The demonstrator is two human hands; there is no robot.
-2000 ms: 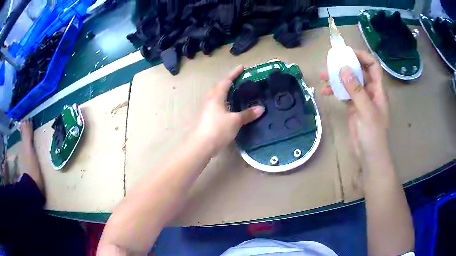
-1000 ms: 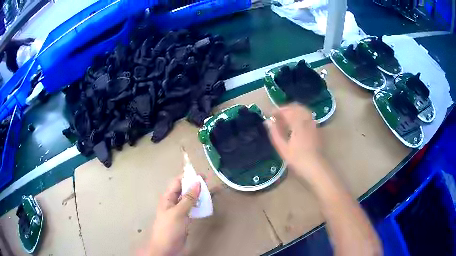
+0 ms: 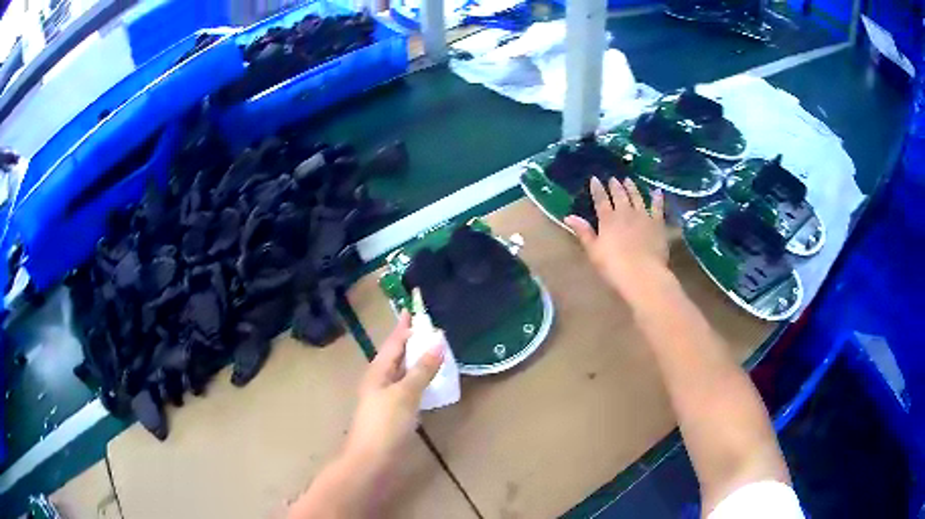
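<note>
My left hand point(image 3: 390, 390) holds the white glue bottle point(image 3: 434, 367) with its pale nozzle pointing up, in front of the near car body. That green car body point(image 3: 527, 326) lies on the cardboard with black seats point(image 3: 472, 274) in its cabin and a white rim. My right hand point(image 3: 627, 235) is spread over another green car body point(image 3: 548, 191) farther back on the right. The fingers lie on or over its near end. Whether they grip it I cannot tell.
More finished car bodies point(image 3: 745, 258) stand at the right, some on a white plastic sheet point(image 3: 827, 167). A large seat pile point(image 3: 218, 258) lies at the left, with blue bins point(image 3: 91, 182) behind. A white post point(image 3: 583, 71) rises behind the cardboard point(image 3: 254, 436).
The view has swung to the right. My right hand has moved from between the two nearer car bodies onto the farther one. My left hand has brought the glue bottle up against the near body's edge.
</note>
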